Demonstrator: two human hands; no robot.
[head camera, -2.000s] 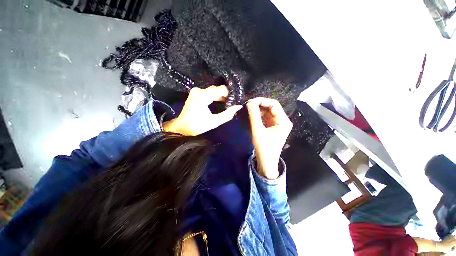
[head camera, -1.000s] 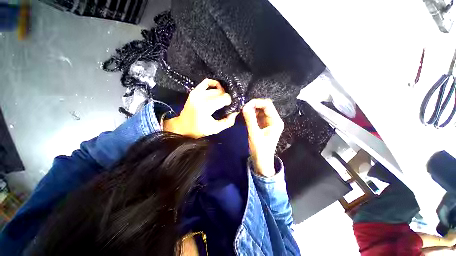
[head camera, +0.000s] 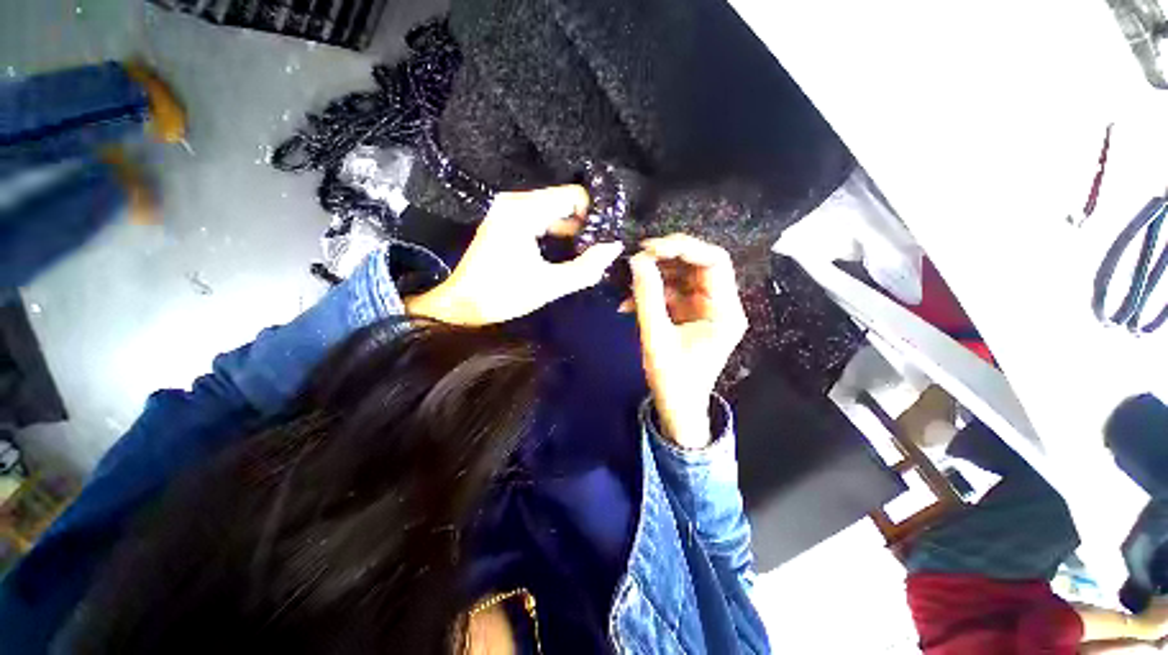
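Note:
My left hand (head camera: 519, 256) pinches the beaded trim (head camera: 603, 202), a narrow black strip with white glints, at the edge of the dark nubby garment (head camera: 532, 96) on my lap. My right hand (head camera: 689, 301) is just right of it, thumb and fingertips pinched together close to the trim. A needle or thread between the fingertips is too fine to see. A loose heap of trim (head camera: 384, 109) lies left of the garment and runs to my left hand.
A crumpled clear bag (head camera: 372, 179) lies by the heap. A white table (head camera: 948, 115) on the right holds scissors (head camera: 1134, 269) and a thin red stick (head camera: 1098, 173). A black slotted crate (head camera: 288, 15) stands at top left. Another person's legs (head camera: 71, 109) show at left; another person is at lower right.
My right hand has shifted slightly, its fingertips still beside the trim. My left hand keeps its hold. A person's legs have come into view at the left.

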